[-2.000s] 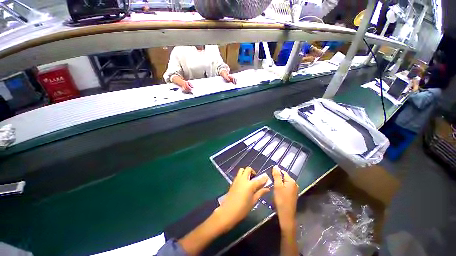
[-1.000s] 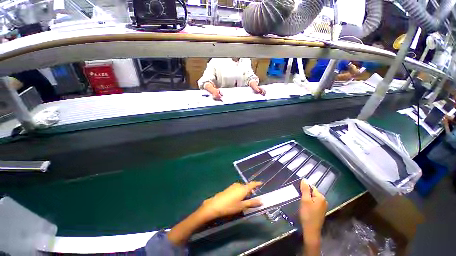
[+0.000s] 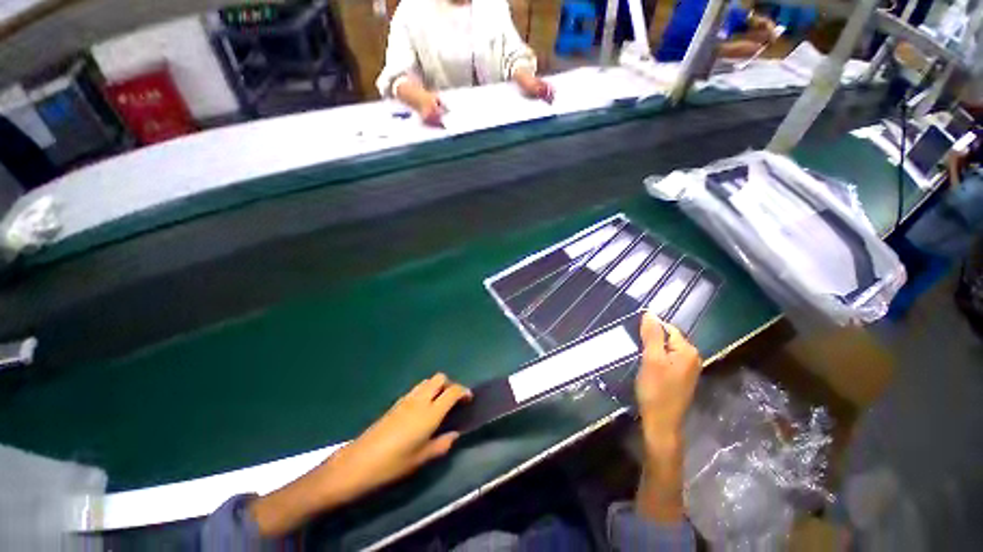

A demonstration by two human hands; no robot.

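A long black cover panel with a white window [image 3: 573, 364] lies slanted over the white lamp arm line near the bench's front edge. My right hand [image 3: 665, 372] pinches its far right end. My left hand [image 3: 415, 428] rests on its black left part, fingers on the panel. The white lamp arm [image 3: 221, 493] runs left from under my left forearm to the wrapped lamp base [image 3: 45, 498]. The panel stack [image 3: 604, 283] lies flat just behind the held panel, several black-and-white strips side by side.
A bagged bundle of panels [image 3: 792, 232] lies right of the stack. A cardboard box [image 3: 830, 372] with crumpled clear wrap [image 3: 760, 458] is below the edge at right. A dark conveyor belt [image 3: 356, 232] runs behind. A person [image 3: 458, 54] sits opposite. A slanted post [image 3: 811, 99] stands behind the bundle.
My left hand has slid left along the panel, away from the white window. My right hand stays at the right end. The view has tilted downward.
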